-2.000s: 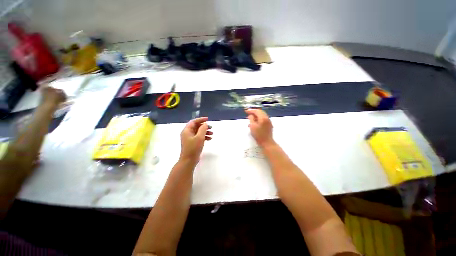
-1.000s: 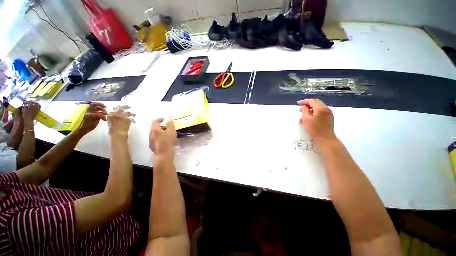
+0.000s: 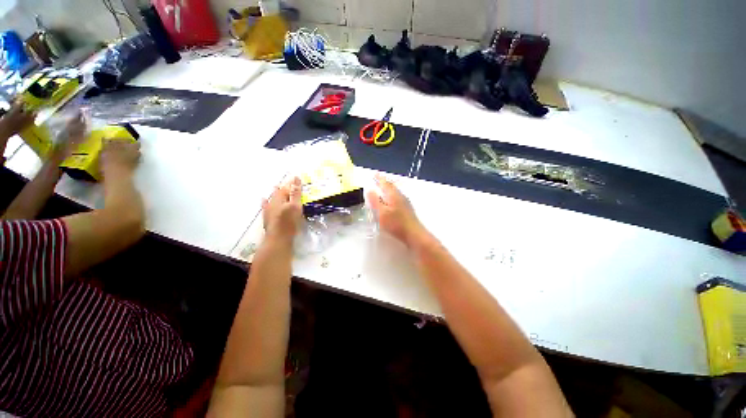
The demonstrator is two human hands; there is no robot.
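A yellow retail box with a black edge point(image 3: 327, 171) lies in a clear bag on the white bench, in front of me. Loose shiny film point(image 3: 331, 231) extends past its near end. My left hand point(image 3: 283, 211) is at the box's near left corner, with its fingers on the film and box edge. My right hand point(image 3: 394, 211) is just right of the box, its fingers apart and close to the film. Whether it touches the film is unclear.
Scissors point(image 3: 378, 131) and a black tray with red items point(image 3: 330, 104) lie behind the box. Another yellow box point(image 3: 726, 326) is at the right edge, near a tape roll point(image 3: 729, 229). A worker in a striped shirt point(image 3: 90, 343) handles yellow boxes at left.
The view has turned left, then settled. My left hand has reached the bagged box, which has come nearer the view's centre. My right hand has moved left to the box's side.
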